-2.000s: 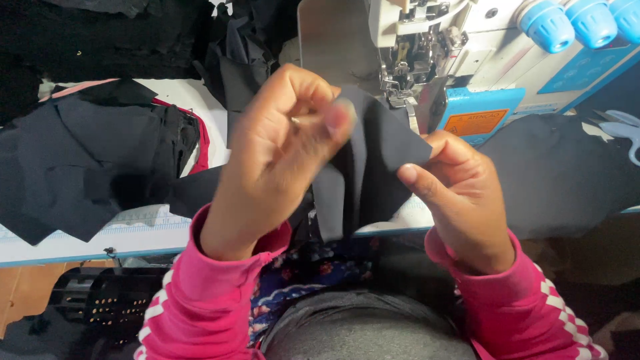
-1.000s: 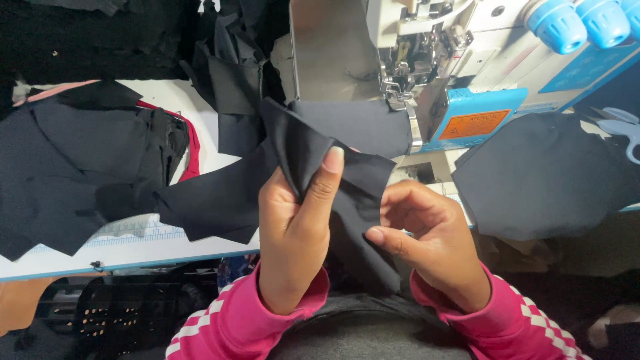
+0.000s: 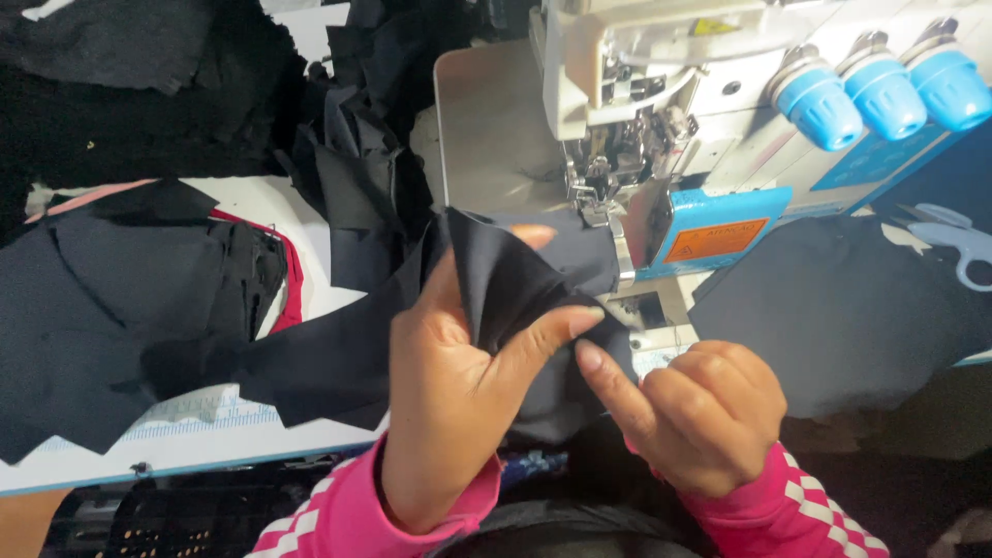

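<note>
A piece of black fabric [image 3: 511, 287] is folded over my left hand [image 3: 465, 372], whose thumb presses on top while other fingers go behind the cloth. My right hand [image 3: 690, 411] has its index fingertip at the fabric's right edge, close to the left thumb; its other fingers are curled, and whether it pinches the cloth is hidden. Just beyond the hands stands an overlock sewing machine [image 3: 628, 93]. Another dark fabric piece [image 3: 577, 248] lies by its presser foot [image 3: 604, 213].
Stacked black cut pieces [image 3: 116, 287] lie at left over a red-edged piece [image 3: 293, 287]. A heap of black cloth [image 3: 139, 124] is behind them. At right are a dark panel [image 3: 829, 318] and white-handled scissors [image 3: 945, 232]. A printed ruler [image 3: 225, 411] runs along the front edge.
Two seconds ago both hands held the cloth nearer the presser foot. Since one second ago the left hand has spread under the fabric and the right index finger has extended to its edge.
</note>
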